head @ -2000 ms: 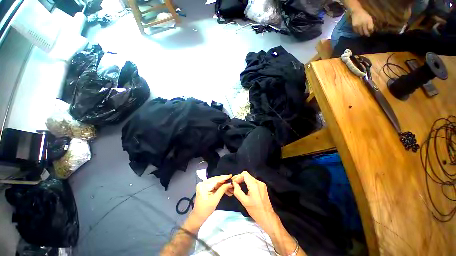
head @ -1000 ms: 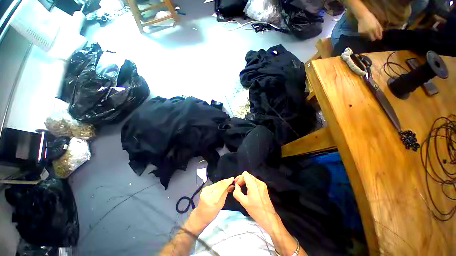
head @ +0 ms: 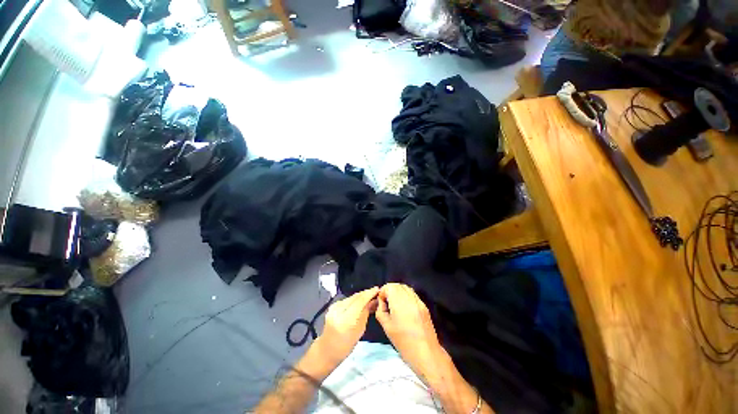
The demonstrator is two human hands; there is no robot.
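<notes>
My left hand (head: 346,321) and my right hand (head: 405,316) meet at the fingertips over my lap, low in the middle of the view. Both pinch something small and dark, mostly hidden by the fingers; I cannot tell whether it is a cord end or cloth. A dark cord (head: 301,331) makes a loop just left of my left hand and runs up toward it. Black garment cloth (head: 413,247) lies over my lap beyond and to the right of my hands. A small white patch (head: 328,281) shows beside the cloth.
Black garments (head: 283,210) are heaped on the floor ahead. The wooden table (head: 583,267) at right holds shears (head: 623,166), a black spool (head: 668,137), a cluster of tiny black pieces (head: 667,232) and coiled cord (head: 716,275). A person (head: 619,28) sits beyond it. Black bags stand left.
My fingertips have closed together, after being slightly apart. The view has shifted slightly. The other person's hand, seen before above the table, no longer shows.
</notes>
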